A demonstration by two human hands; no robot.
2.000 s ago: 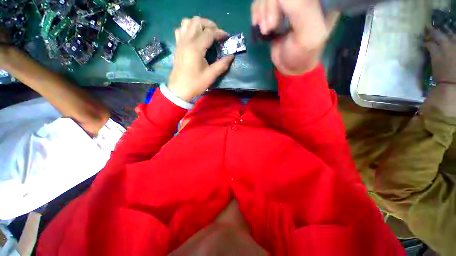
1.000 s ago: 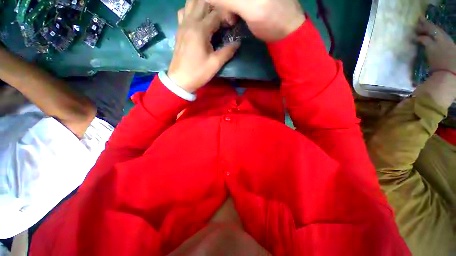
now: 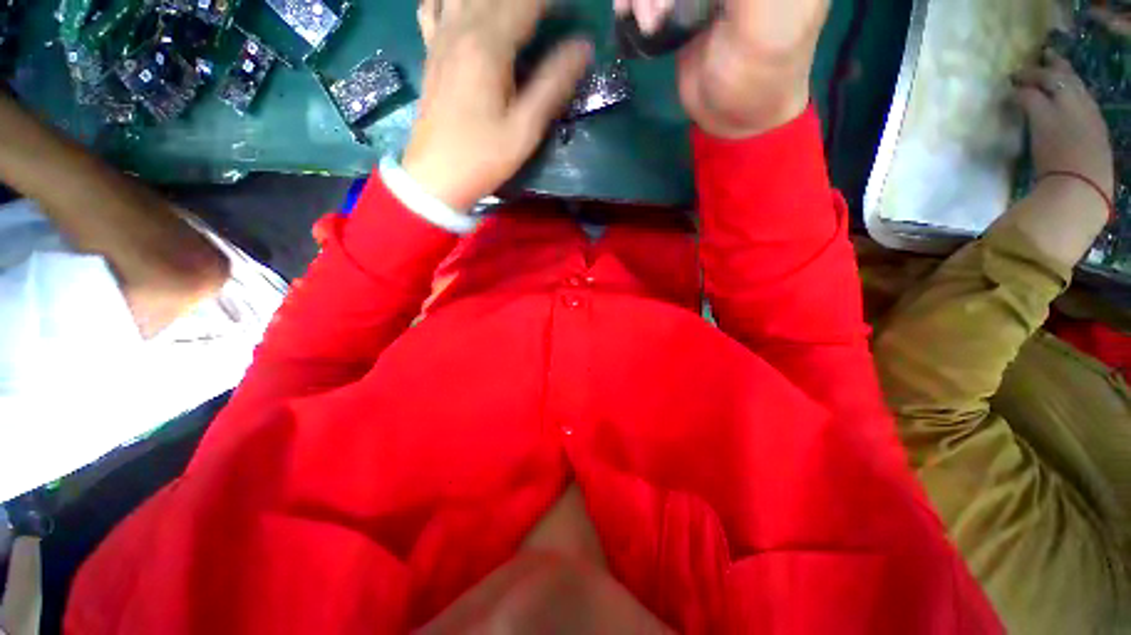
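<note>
A small circuit board (image 3: 600, 91) with silver parts lies on the green bench between my hands, near the front edge. My left hand (image 3: 486, 106) is just left of it, blurred, with thumb and fingers apart; its fingertips are cut off by the top edge. I cannot tell if it touches the board. My right hand (image 3: 744, 56) is right of the board, raised, its fingers closed around a dark hand tool (image 3: 666, 27). Most of the tool is hidden or out of the picture.
A pile of boards (image 3: 155, 75) lies on the bench (image 3: 267, 149) at left, with a separate board (image 3: 367, 87) near my left hand. A metal tray (image 3: 883, 186) is at right, with a neighbour's hand (image 3: 1069, 118) over it. Another person's arm (image 3: 93, 199) reaches in from the left.
My right hand has moved right, away from my left hand, uncovering the board and the dark tool. My left thumb has lifted away from the board. The left neighbour's arm has shifted.
</note>
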